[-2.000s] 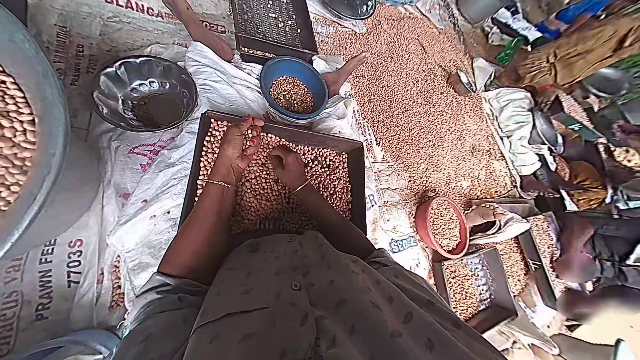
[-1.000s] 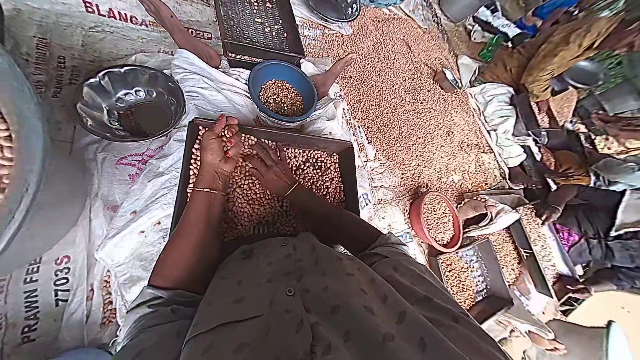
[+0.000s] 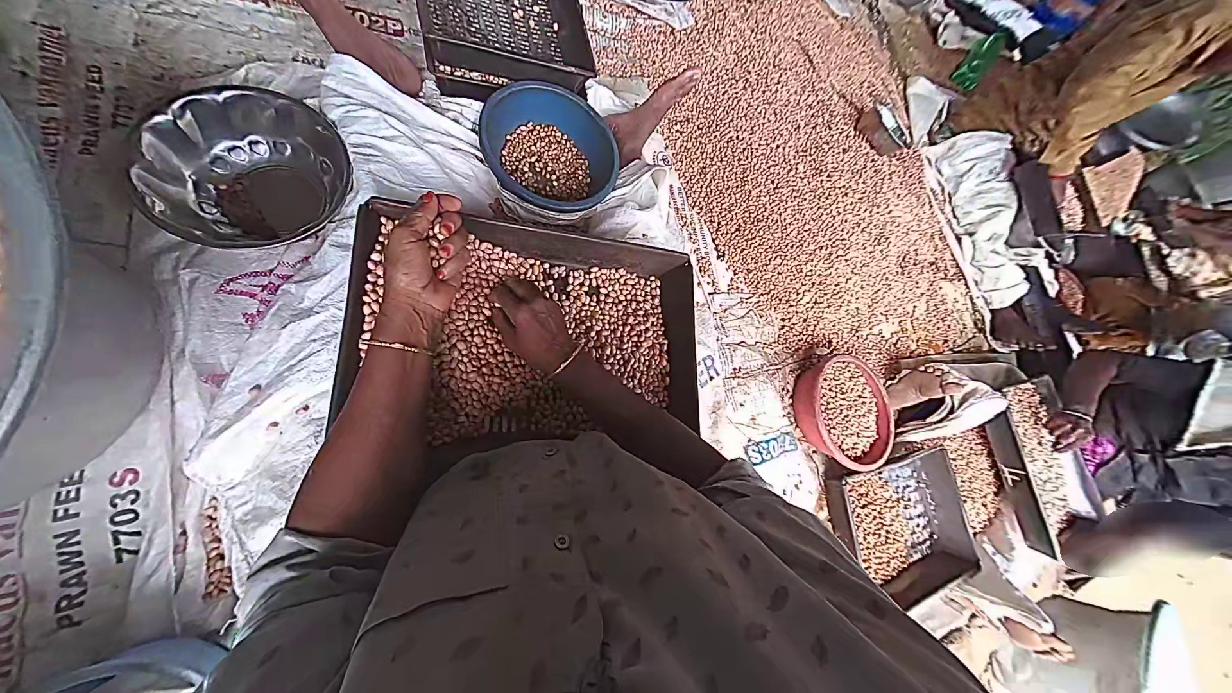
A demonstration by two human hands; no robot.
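A dark rectangular metal tray point(image 3: 680, 337) full of pinkish-brown nuts or beans point(image 3: 606, 308) lies in front of my body. Over its left side my left hand point(image 3: 423, 260), palm up with fingers curled, holds some of them. My right hand point(image 3: 531, 327) rests on the pile near the tray's middle, fingers bent down; whether it grips any is hidden. Just beyond the tray's far edge stands a blue bowl point(image 3: 602, 144) partly filled with similar pieces. A fluted dark metal bowl point(image 3: 327, 144) with a little dark matter in it is at the upper left.
A slotted tray point(image 3: 505, 34) lies beyond the blue bowl, near bare feet point(image 3: 650, 115). A large spread of nuts or beans point(image 3: 789, 173) covers the ground to the right. Red bowl point(image 3: 807, 404), more filled trays point(image 3: 948, 481) and other people sit further right; a big metal basin point(image 3: 43, 269) stands left.
My right hand has shifted over the pile, its fingers more bent than a second ago. My left hand stays raised over the tray's left side.
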